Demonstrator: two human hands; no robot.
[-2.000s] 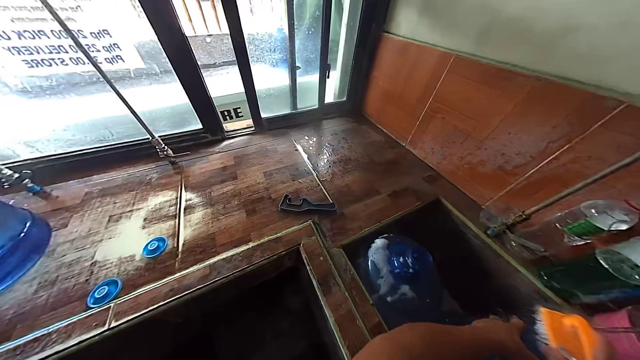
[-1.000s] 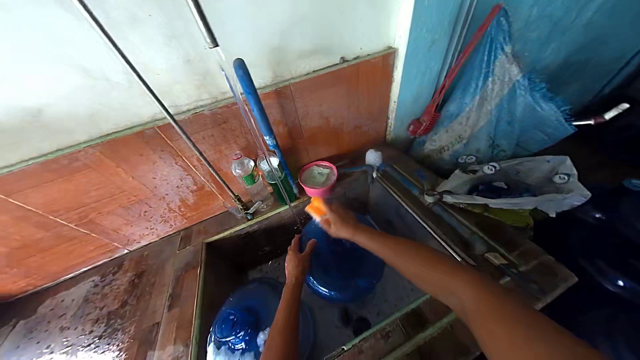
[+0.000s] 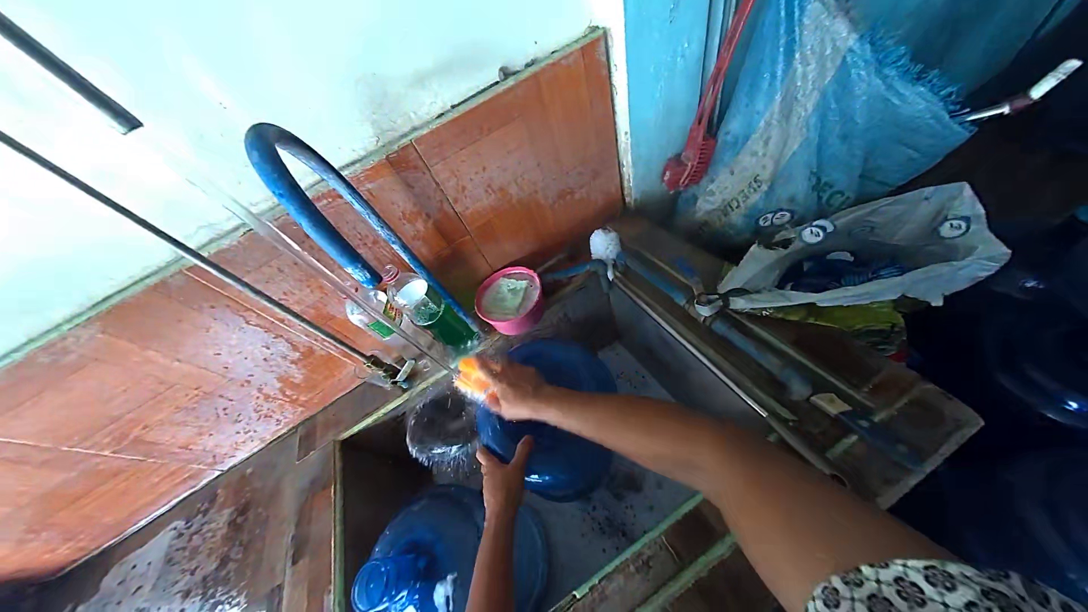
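My right hand (image 3: pixel 514 391) grips an orange brush (image 3: pixel 473 379) with pale bristles, at the upper left side of a round blue plastic water jug (image 3: pixel 565 459) in the tiled basin. A thin stream of water (image 3: pixel 340 285) falls onto the brush and splashes. My left hand (image 3: pixel 505 472) rests with thumb and fingers spread against the lower left side of that jug. Below and left, a second blue jug (image 3: pixel 455 527) lies in the basin, its neck toward the lower left, partly behind my left forearm. How the first jug's mouth faces cannot be told.
On the ledge behind stand a pink tub (image 3: pixel 510 302), a green-filled plastic bottle (image 3: pixel 438 314), a valve (image 3: pixel 399 371) and a looped blue hose (image 3: pixel 297 161). Pipes (image 3: pixel 748 348) run along the right ledge beside an open plastic sack (image 3: pixel 875 246). A red long-handled brush (image 3: pixel 693 161) hangs farther back.
The view has swung right from the window to the basin corner. Since one second ago, the orange brush has come under the water stream, and splashing now shows around it.
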